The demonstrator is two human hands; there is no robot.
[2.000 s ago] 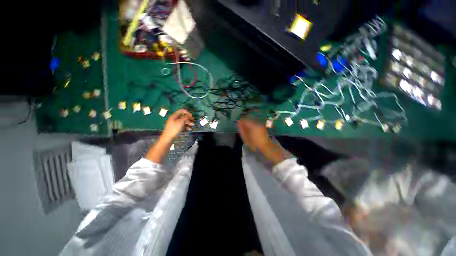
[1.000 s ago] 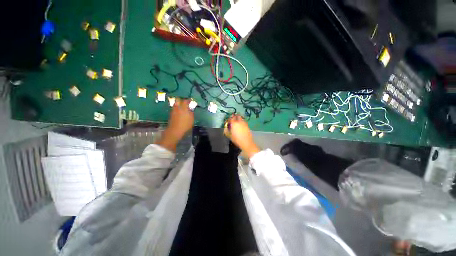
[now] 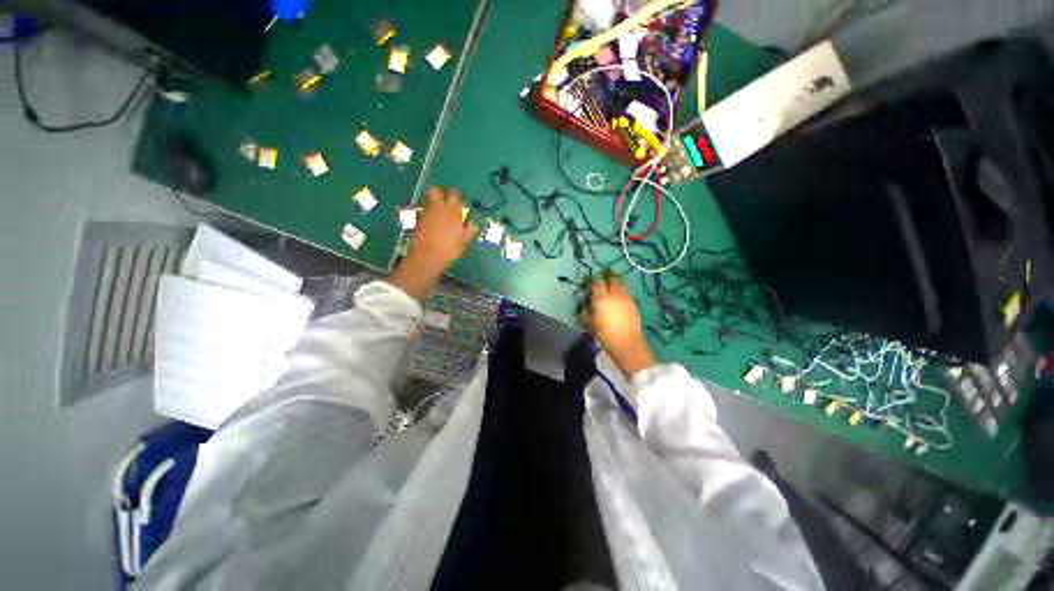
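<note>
Small white-and-yellow battery-like squares lie on the green bench mat, among them one (image 3: 512, 247) between my hands and one (image 3: 365, 199) further left. My left hand (image 3: 442, 237) is over the mat near the seam, its fingertips at the row of squares; a bit of yellow shows beside its fingers. My right hand (image 3: 613, 314) is near the bench's front edge by the black leads (image 3: 555, 214), fingers bent, with something dark at its fingertips. I cannot tell whether either hand grips a piece.
A red parts box (image 3: 589, 127) and a pale meter (image 3: 769, 110) stand at the back. A large black screen-like panel (image 3: 844, 231) is at right. White cables (image 3: 873, 381) and a tray of small parts (image 3: 988, 387) lie right. Paper sheets (image 3: 220, 346) are below the bench at left.
The view has turned and shifted left over the bench. My left hand has moved leftward along the row of squares. My right hand stays near the front edge by the black leads.
</note>
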